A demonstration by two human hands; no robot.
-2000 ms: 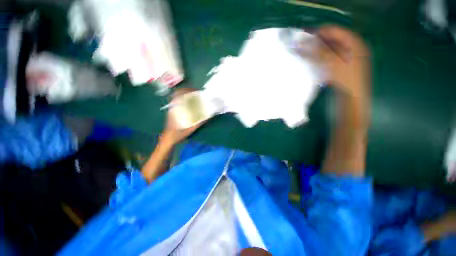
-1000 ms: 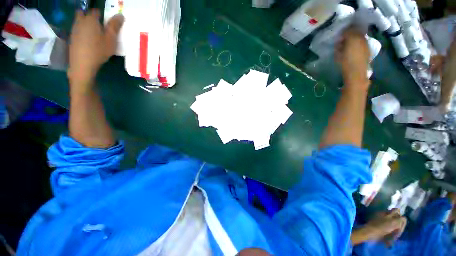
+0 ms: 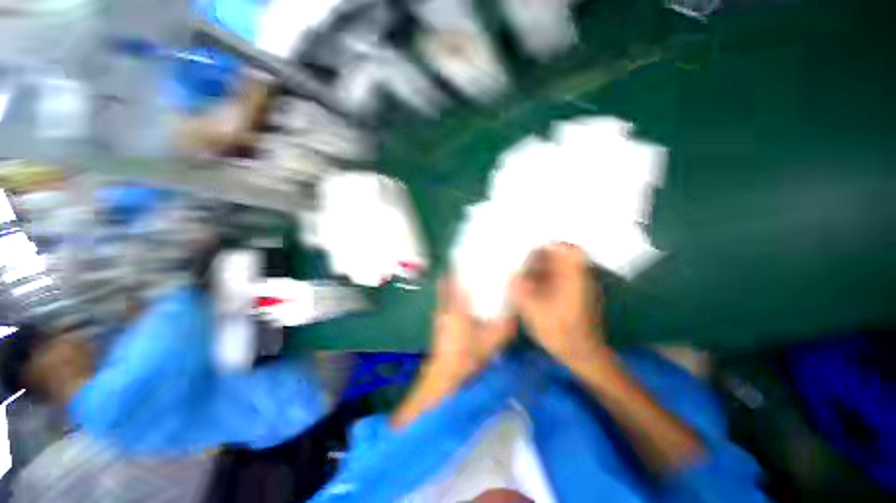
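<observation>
The view is badly blurred. A loose pile of white inserts (image 3: 589, 187) lies on the green bench in front of me. My left hand (image 3: 464, 329) is at the pile's near left edge, around a white piece (image 3: 486, 285) that merges with the pile in the blur; whether it is a carton or a card cannot be told. My right hand (image 3: 558, 295) is close beside it, fingers bent at the white piece; its grip is unclear. The stack of flat cartons (image 3: 368, 226) lies left of the pile, with a little red at its near end.
A white carton with a red block (image 3: 309, 300) lies left near the bench edge. A neighbour in a blue smock (image 3: 167, 378) sits at the left. Blurred white items (image 3: 452, 59) stand along the far side. A blue stool (image 3: 850, 393) shows at the lower right.
My hands were wide apart, left at the carton stack and right at far white items; now both are together at the pile's near edge. The view has swung toward the left.
</observation>
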